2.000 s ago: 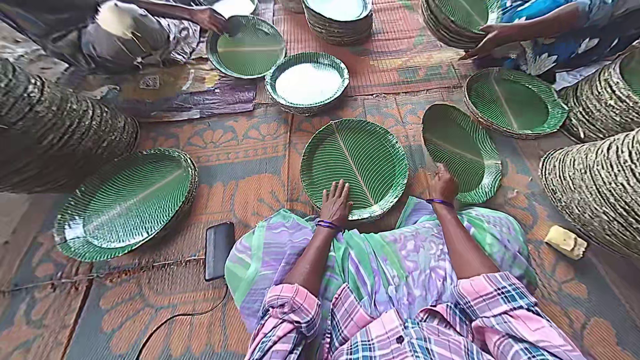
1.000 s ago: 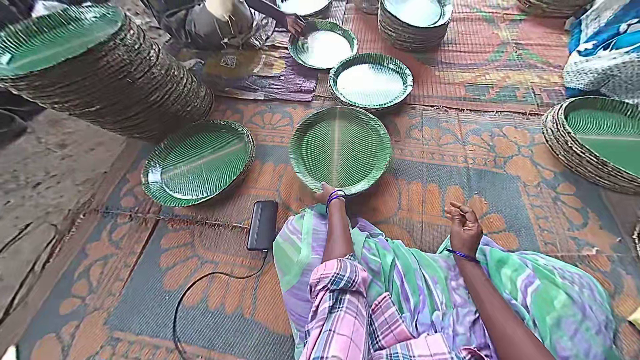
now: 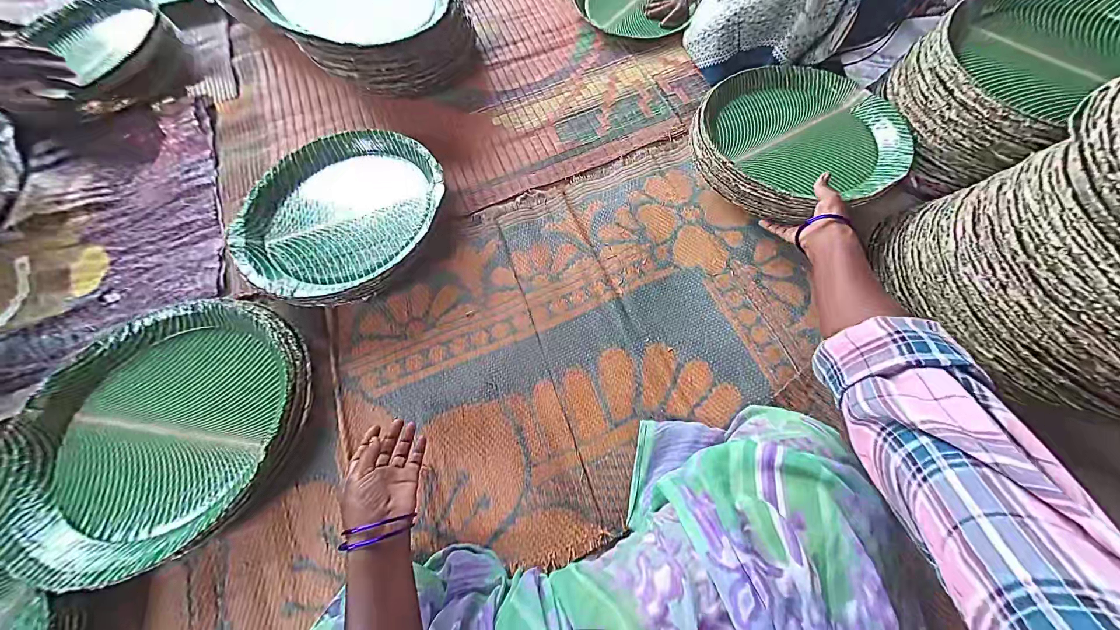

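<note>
My right hand [image 3: 809, 210] is at the near rim of a short stack of green leaf-patterned plates [image 3: 801, 131], thumb over the edge and fingers at its underside. Palm up and fingers extended, my left hand [image 3: 383, 472] holds nothing above the patterned mat [image 3: 560, 350]. To its left lies a stack of large green plates [image 3: 175, 429], partly cut off by the frame. Beyond that hand, a smaller stack of shiny green plates [image 3: 337, 214] rests near the mat's far edge.
Tall plate stacks [image 3: 1006, 262] stand close beside my right forearm, with another [image 3: 971, 96] behind. At the top is a stack of round plates [image 3: 385, 52]. A co-worker's hand [image 3: 669, 10] touches a green plate [image 3: 626, 13]; another person's blurred hand [image 3: 35, 74] is at the upper left.
My right hand has moved from near my lap out to the short stack at the right. My left hand has left the rim of the plate in front of me. The view has shifted strongly.
</note>
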